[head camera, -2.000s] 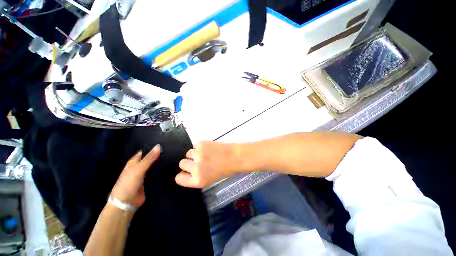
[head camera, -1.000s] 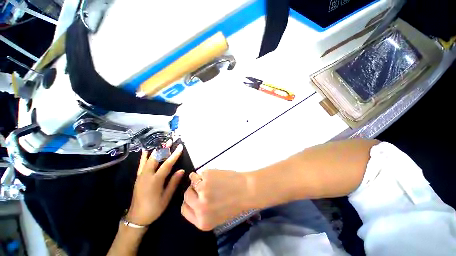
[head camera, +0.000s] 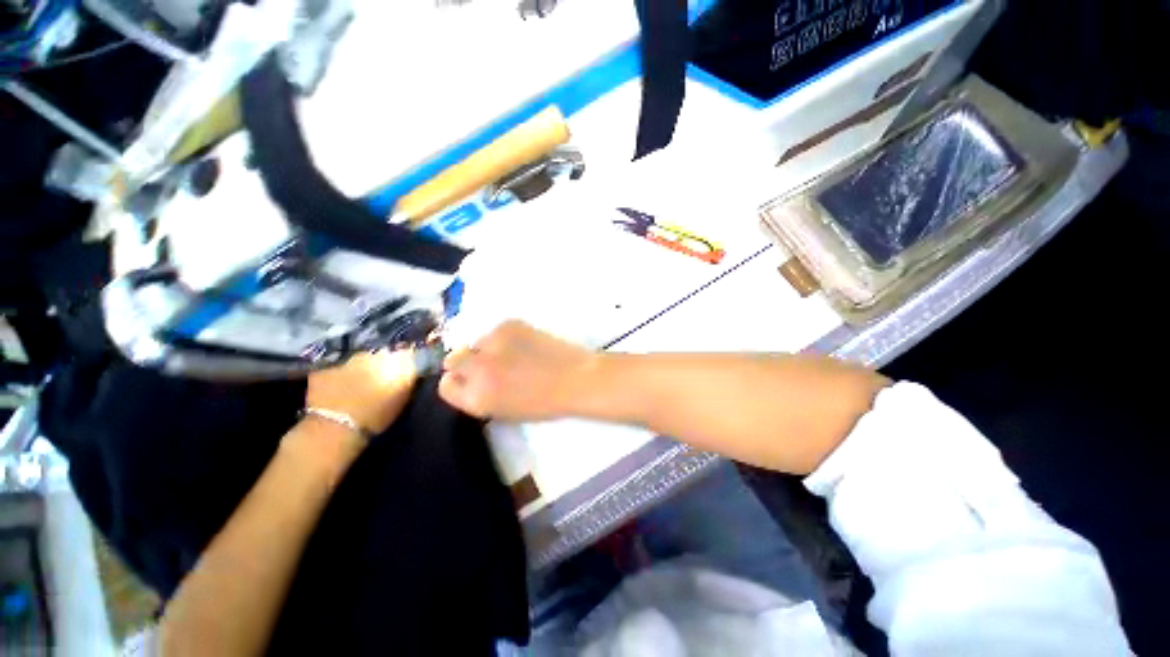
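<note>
The black garment piece (head camera: 398, 539) hangs over the front table edge, with its upper end under the needle area of the white sewing machine (head camera: 372, 90). My left hand (head camera: 366, 388) lies on the cloth beside the presser foot (head camera: 417, 336); its fingertips are hidden by the machine parts, so its grip cannot be told. My right hand (head camera: 507, 372) is closed on the edge of the cloth just right of the foot. The small blue part (head camera: 453, 297) shows above my fingers.
Orange-yellow thread snips (head camera: 671, 236) lie on the table. A clear-covered dark slab (head camera: 924, 186) sits in a shallow tray at the right corner. A black band (head camera: 308, 180) drapes over the machine head beside a tan rod (head camera: 481, 164). A tape measure strip (head camera: 629, 494) runs along the front edge.
My right hand has moved up to the needle area with the cloth edge. My left hand's fingers, spread on the cloth before, are now tucked by the foot. The view has shifted.
</note>
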